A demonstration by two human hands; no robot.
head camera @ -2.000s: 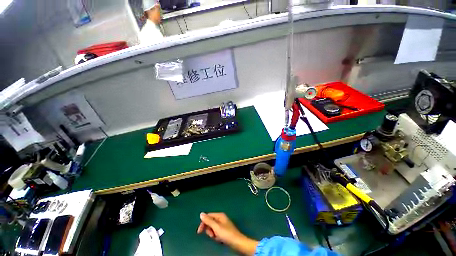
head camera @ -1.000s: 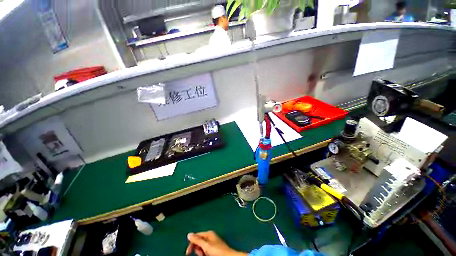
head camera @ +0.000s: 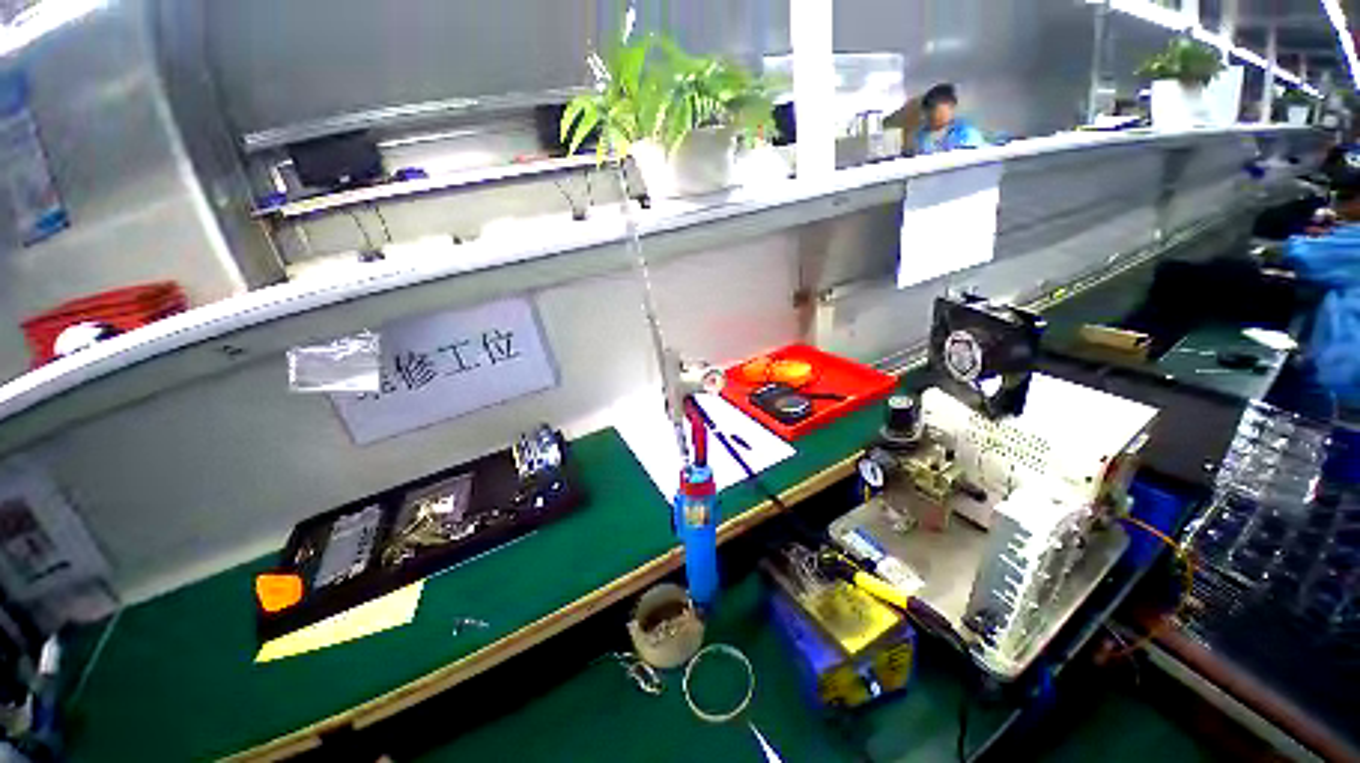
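Observation:
Neither of my hands is in the picture. Nearest in front of me on the lower green mat are a round pot (head camera: 665, 628) with small bits inside, a pale wire ring (head camera: 719, 683) beside it, and the tip of a thin pale tool (head camera: 765, 744) cut off by the bottom edge. A blue electric screwdriver (head camera: 697, 540) with a red top hangs upright behind the pot. To the right is a blue-yellow box unit (head camera: 844, 641) with a yellow-black soldering iron (head camera: 876, 586) lying across its top.
A black parts tray (head camera: 413, 525) and a red tray (head camera: 844, 391) sit on the upper green shelf (head camera: 507, 611). A fixture (head camera: 955, 507) with a gauge and a black fan (head camera: 984, 352) are at right. Persons in blue are at the back and far right.
The view has turned to the right, so the bench things sit further left and the fixture nearer the middle. My hand, visible near the bottom before, is out of the picture.

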